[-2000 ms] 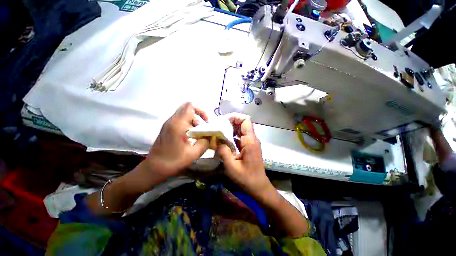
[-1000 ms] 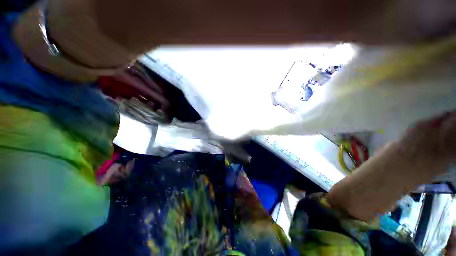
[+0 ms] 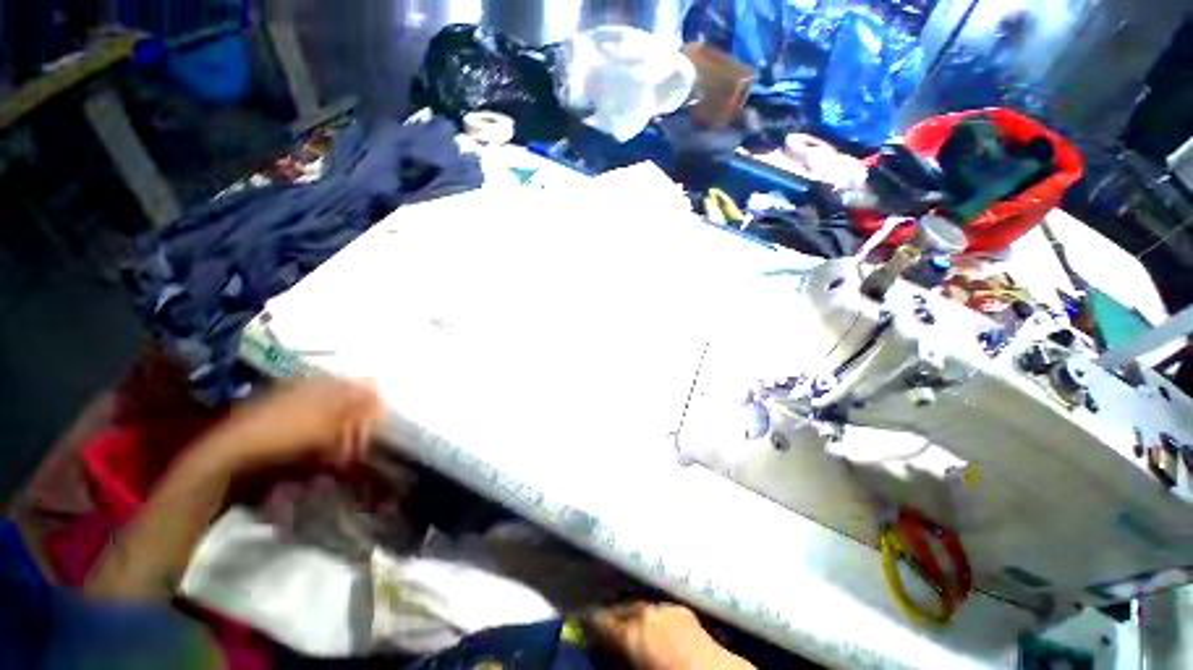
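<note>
My left hand (image 3: 338, 416) is at the table's front edge on the left, blurred; I cannot tell whether it holds anything. My right hand (image 3: 665, 639) is low at the bottom edge, partly cut off, its fingers unclear. White cloth (image 3: 523, 268) appears spread on the table left of the machine, overexposed so its outline is hard to follow. More white cloth (image 3: 281, 589) hangs in folds below the table edge, between my hands. The white sewing machine head (image 3: 968, 393) stands at the right, and neither hand is at its needle area.
Red and yellow scissors handles (image 3: 926, 565) lie under the machine arm. Dark cloth (image 3: 301, 229) heaps at the table's left end, near a white roll (image 3: 487, 127). A red basket (image 3: 1047, 164) and plastic bags (image 3: 622, 79) are behind. The table's front edge (image 3: 576, 524) runs diagonally.
The view has swung left and up. My hands, together on a small white piece two seconds ago, are apart and lower. The strip bundle no longer shows, and the cloth no longer drapes over the front edge.
</note>
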